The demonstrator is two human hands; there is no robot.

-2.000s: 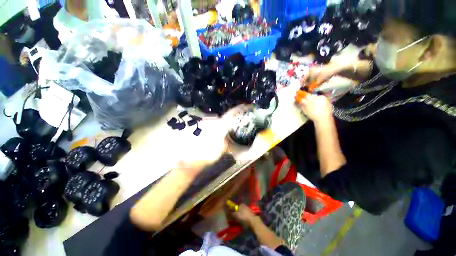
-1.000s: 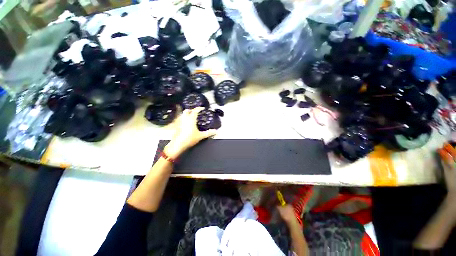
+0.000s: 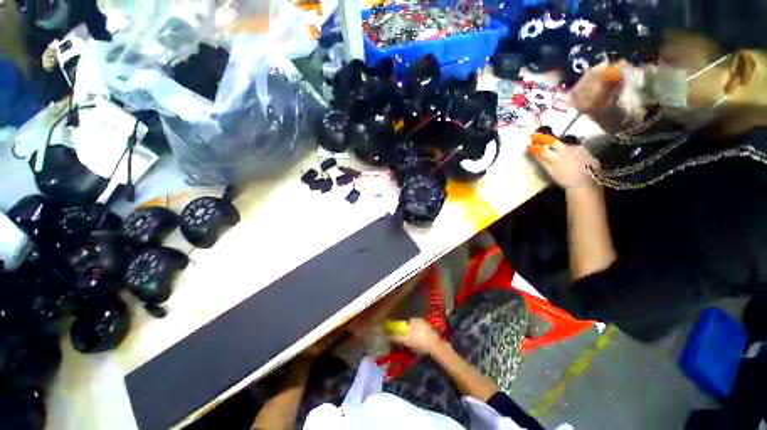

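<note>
My right hand (image 3: 418, 336) is closed on a yellow-handled tool (image 3: 395, 326), below the bench edge over my lap. My left forearm (image 3: 282, 405) shows at the bottom, under the bench edge; its hand is in shadow and blurred, and I cannot tell what it holds. The dark work mat (image 3: 273, 315) lies along the bench edge. Black camera housings with dotted round faces lie at left, one of them near the bag (image 3: 208, 220). Another housing (image 3: 421, 198) sits by the mat's far end.
Small black fittings (image 3: 330, 178) lie behind the mat. A clear plastic bag (image 3: 240, 126), a heap of black housings (image 3: 370, 109) and a blue parts bin (image 3: 437, 55) stand at the back. A masked person (image 3: 664, 210) works at right. A red stool (image 3: 547, 323) is below the bench.
The view has swung back to the right. My left hand has left the housing on the bench and dropped below the bench edge. My right hand still holds the yellow-handled tool low down.
</note>
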